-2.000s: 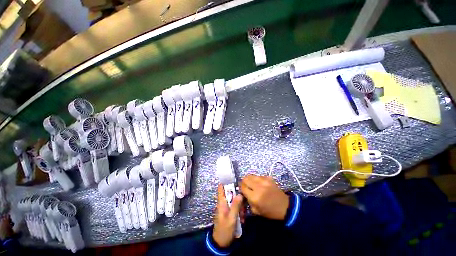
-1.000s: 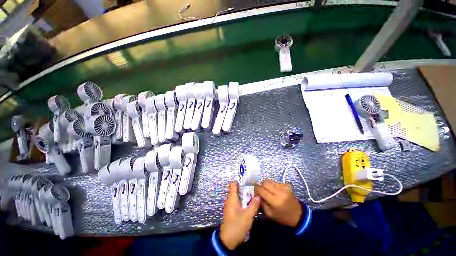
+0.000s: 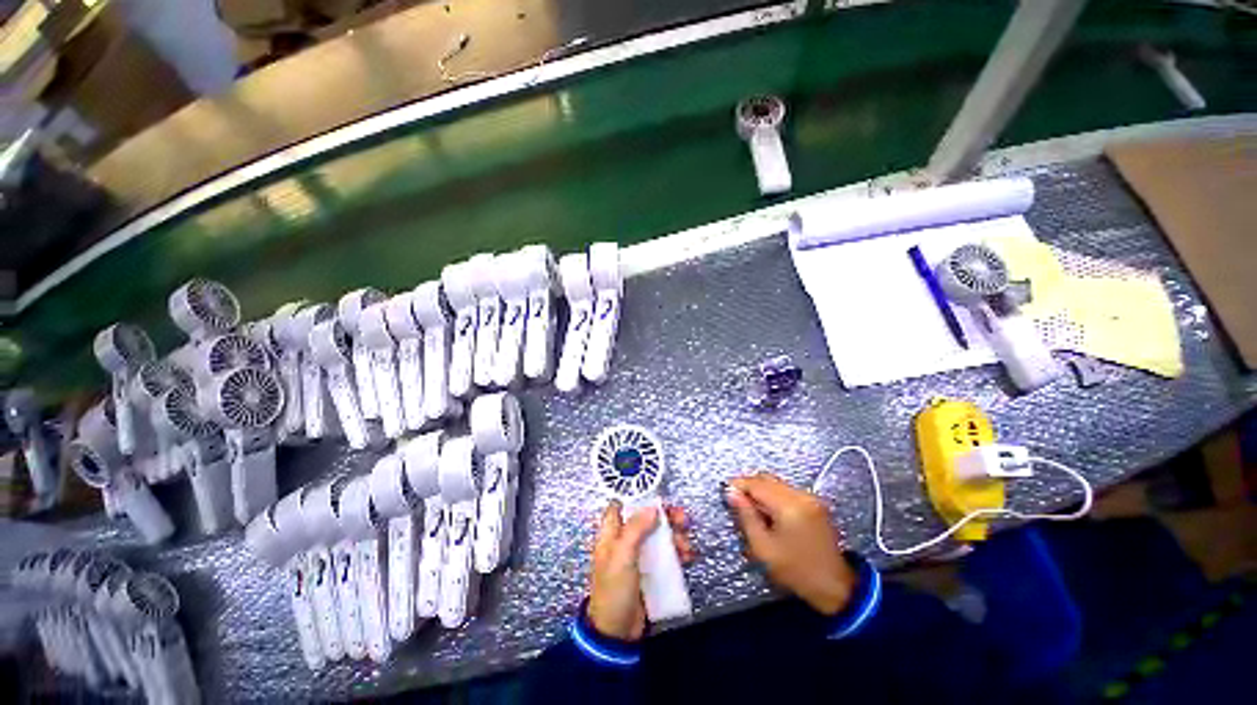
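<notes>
My left hand (image 3: 620,572) holds a white handheld fan (image 3: 662,558) by its handle, low in the middle of the view. The fan's round grille with a dark blue centre faces up. My right hand (image 3: 793,537) is to the right, apart from the fan, with thumb and fingertips pinched on the small tip of the charging cable (image 3: 878,510). The plug itself is mostly hidden. The thin white cable runs to a white adapter (image 3: 995,461) on the yellow socket block (image 3: 948,441).
Rows of white fans (image 3: 400,551) lean together at left. A small dark item (image 3: 779,379) lies mid-bench. White paper (image 3: 862,310), a blue pen (image 3: 940,296), a single fan (image 3: 976,271) and a yellow sheet (image 3: 1103,310) lie at right. Beyond is the green conveyor (image 3: 579,172).
My right hand has moved away from the fan to the right with the cable end. The held fan has turned from edge-on until its grille faces up. The camera view has shifted.
</notes>
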